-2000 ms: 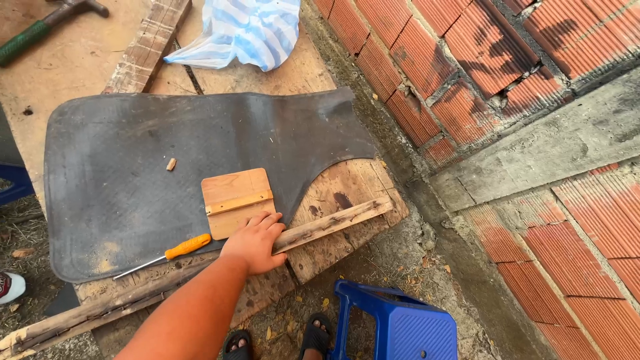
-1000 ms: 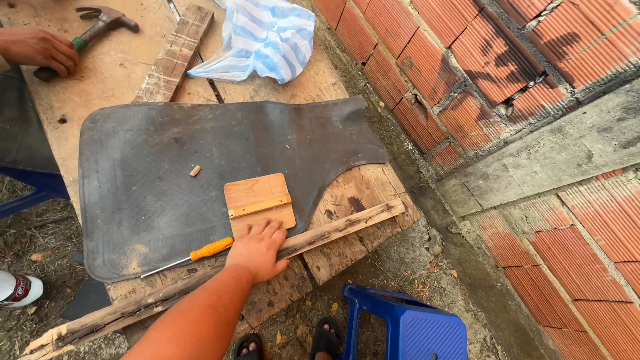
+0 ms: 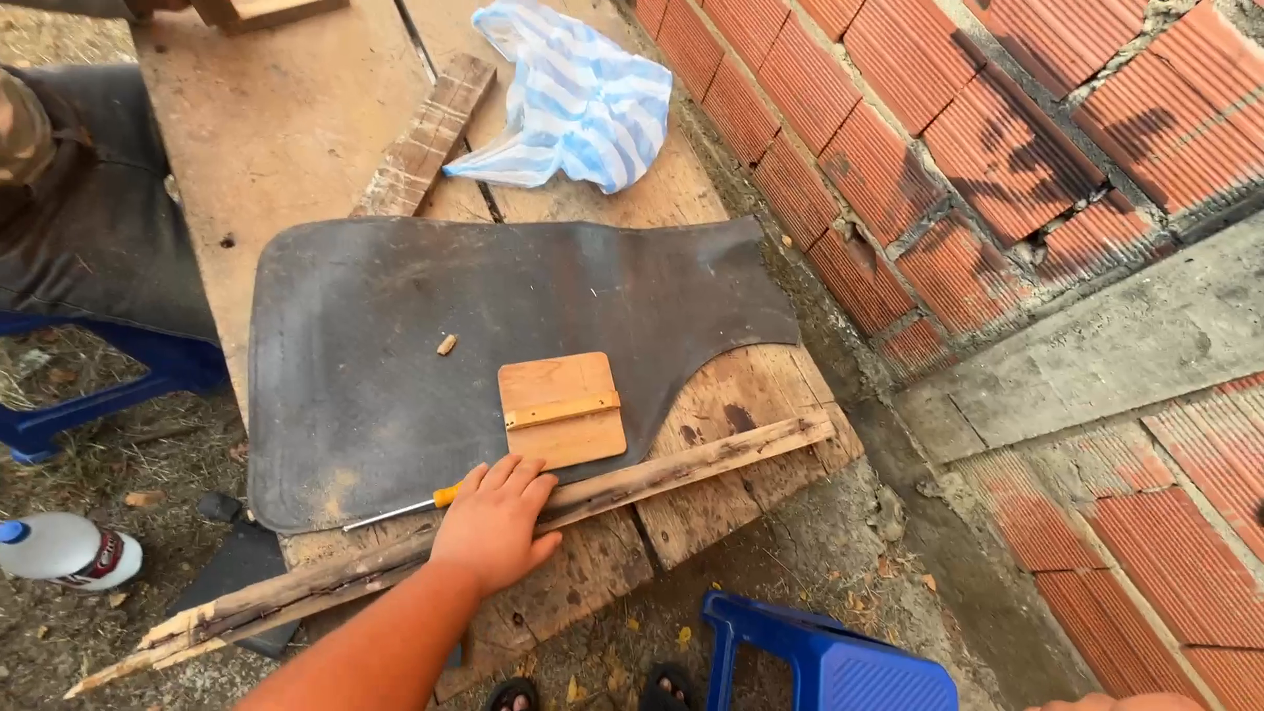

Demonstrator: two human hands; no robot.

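My left hand (image 3: 494, 518) lies palm down across a long, rough wooden strip (image 3: 691, 472), its fingers extended and slightly apart. Its fingertips are beside the lower left corner of a small wooden board (image 3: 565, 444) with a narrow crosspiece. A screwdriver (image 3: 395, 512) points left, its yellow handle partly hidden by this hand. Under the board lies a dark rubber mat (image 3: 395, 306), with a small wood piece (image 3: 447, 345) on it. Only a sliver of my right hand (image 3: 1116, 702) shows at the bottom right edge; its fingers are hidden.
A worn wooden table (image 3: 267, 118) holds a striped plastic bag (image 3: 592, 109) and a timber offcut (image 3: 430, 133). Another person's leg (image 3: 89, 217) is at the left. A blue stool (image 3: 839, 662) stands below, a bottle (image 3: 69, 553) at the left, a brick wall (image 3: 889, 178) at the right.
My left hand has shifted left along the strip, over part of the screwdriver handle. The other person's hand and the claw hammer seen earlier are out of view. A sliver of my right hand has appeared.
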